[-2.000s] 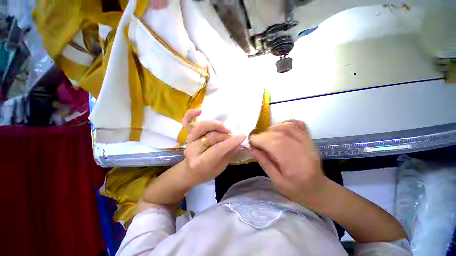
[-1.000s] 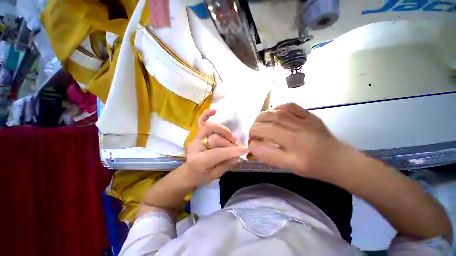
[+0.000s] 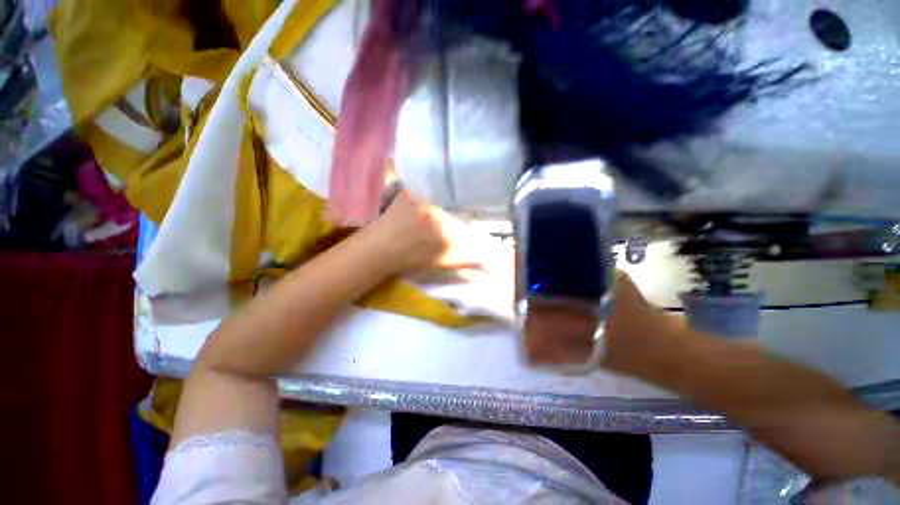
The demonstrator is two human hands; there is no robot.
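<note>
My left hand lies on the white and mustard fabric under the machine head, blurred, its fingers pointing right into bright lamp glow. My right hand is mostly hidden behind the chrome take-up cover; only part of it shows through and beside the loop. The white fabric with a mustard edge lies between the hands. The needle area is hidden by the machine head. What the fingertips of either hand do cannot be seen.
Mustard and white pieces spread over the table's left. A pink strip and navy thread bundle hang from the head. The tensioner is at right. Dark red cloth hangs at left. Mustard fabric shows below the table edge.
The view has moved close over the machine head, so the navy tuft and chrome cover now loom large. Both hands have moved forward from the table's front edge, and apart.
</note>
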